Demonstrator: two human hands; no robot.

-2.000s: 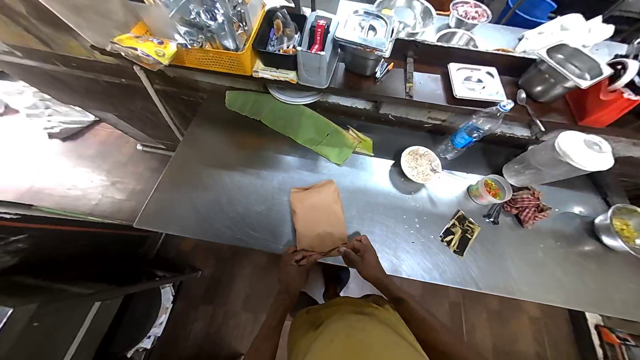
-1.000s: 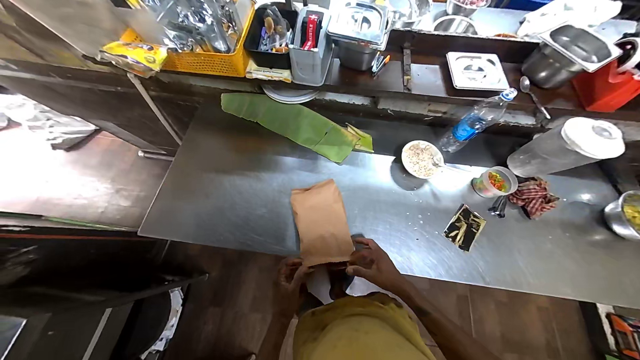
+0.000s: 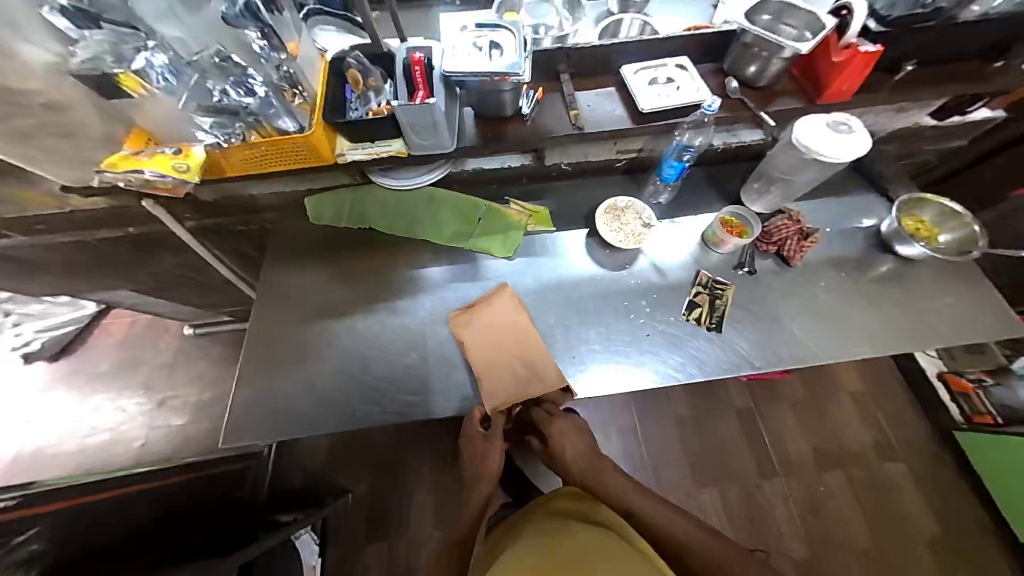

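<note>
A brown paper bag (image 3: 510,348) lies on the steel table (image 3: 344,352), its mouth toward me at the front edge. My left hand (image 3: 482,448) grips the bag's near left corner between thumb and fingers. At the near right side of the mouth is my right hand (image 3: 564,440), its fingers at or inside the opening; whether they hold anything there is hidden. Beyond the bag lies a cut banana leaf (image 3: 424,220). To the right are a bowl of pale chopped food (image 3: 625,222), a tub of chopped vegetables (image 3: 731,229) and a black-and-gold packet (image 3: 708,302).
Farther right stand a plastic bottle (image 3: 680,156), a lidded plastic jug (image 3: 804,160), a crumpled checked cloth (image 3: 788,236) and a steel bowl with yellow food (image 3: 934,227). A shelf behind holds a yellow basket (image 3: 276,154), steel containers (image 3: 490,56) and a steel lid (image 3: 665,83).
The bag's far end has swung left, so it now lies tilted. My right hand has moved from the corner into or against the bag's mouth. The view has shifted somewhat.
</note>
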